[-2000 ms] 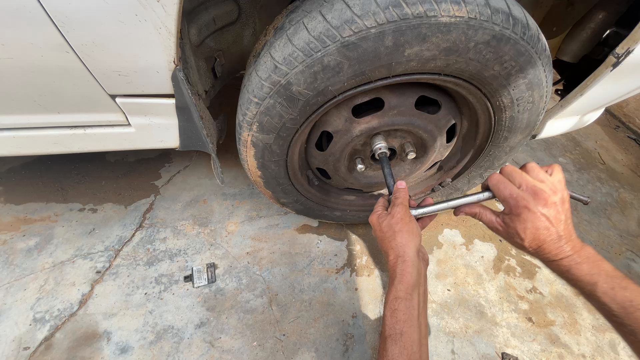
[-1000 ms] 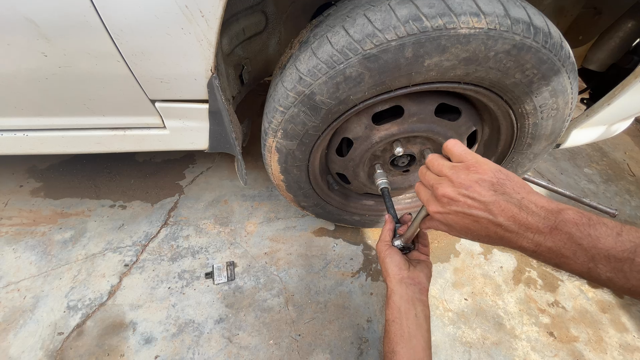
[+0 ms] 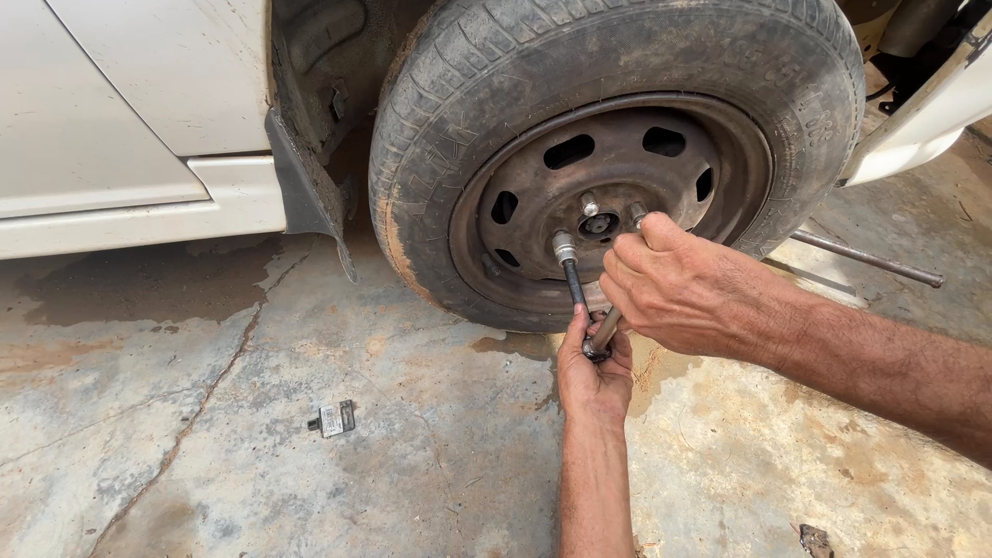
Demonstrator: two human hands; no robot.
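A ratchet wrench (image 3: 607, 329) with a black extension bar (image 3: 574, 283) points at the steel wheel (image 3: 535, 167). The socket (image 3: 564, 246) on the bar's end sits over the lower left lug position. My left hand (image 3: 595, 376) is closed around the ratchet's head, where the bar joins it. From the right, my right hand (image 3: 682, 283) grips the ratchet's handle, part of which it hides. Two lug nuts show near the hub, one above it (image 3: 590, 204) and one at its upper right (image 3: 638, 213), the latter partly behind my right hand.
The tyre (image 3: 434, 186) stands under a white car body (image 3: 132, 116), with a dark mud flap (image 3: 306, 178) at its left. A metal bar (image 3: 868, 258) extends at the right. A small labelled part (image 3: 335, 418) lies on the cracked concrete (image 3: 256, 465).
The socket has gone from a central position at the wheel, two seconds ago, to the lower left lug position. My right hand has moved to the ratchet's handle nearer the wheel's face.
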